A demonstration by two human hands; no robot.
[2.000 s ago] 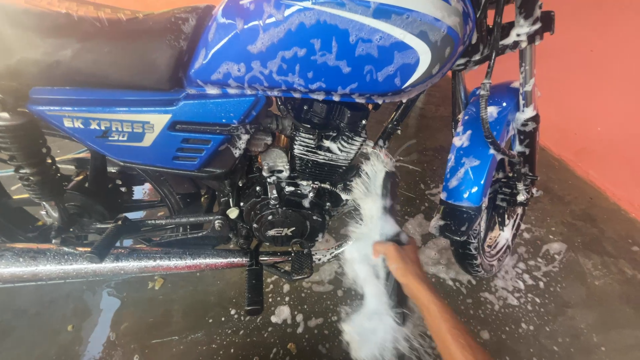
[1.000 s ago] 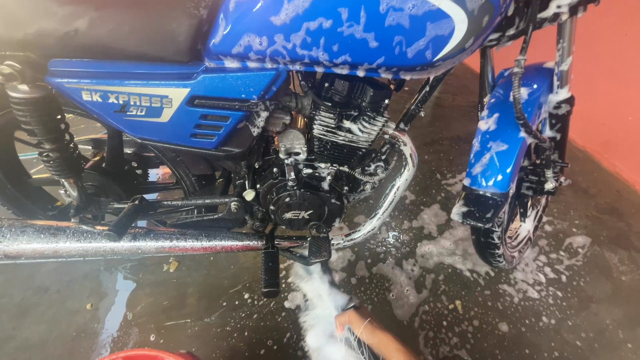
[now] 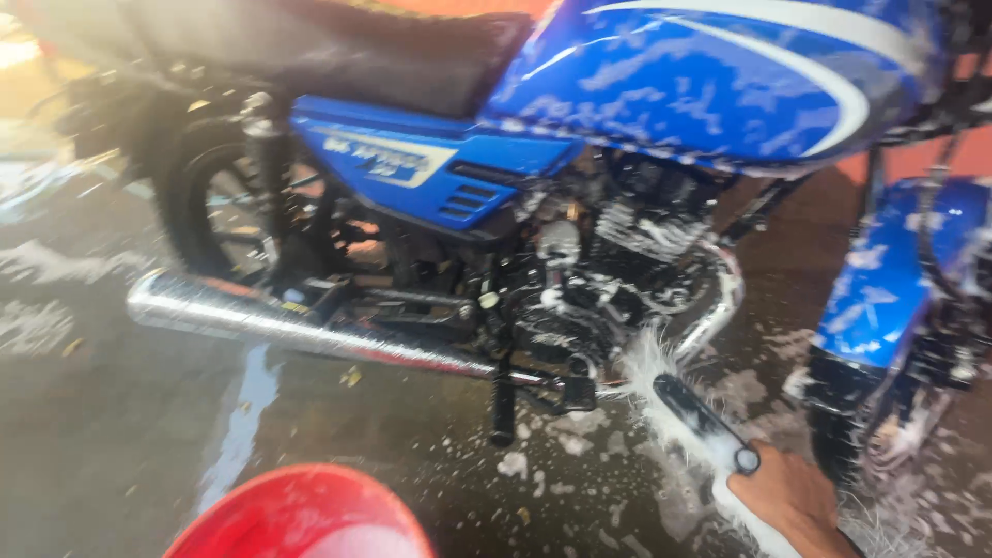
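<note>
My right hand [image 3: 787, 496] grips a brush with long white bristles [image 3: 655, 360] and a black plastic back, at the lower right of the head view. The bristle end touches or lies just in front of the lower engine [image 3: 562, 329] of a blue motorcycle, beside the curved chrome exhaust pipe [image 3: 717, 302]. Foam streaks the blue fuel tank [image 3: 697, 85], and white patches show on the engine and the front mudguard [image 3: 872, 287]. The picture is blurred. My left hand is out of view.
A red plastic tub [image 3: 310, 477] stands at the bottom, left of my hand. The chrome silencer [image 3: 310, 333] runs low along the motorcycle, and a black footrest [image 3: 502, 403] juts toward me. Foam and water lie on the wet floor [image 3: 434, 457].
The brush in my right hand has moved up from below the foot pedal to the lower engine and exhaust pipe. The view has shifted, showing more of the rear wheel and red tub.
</note>
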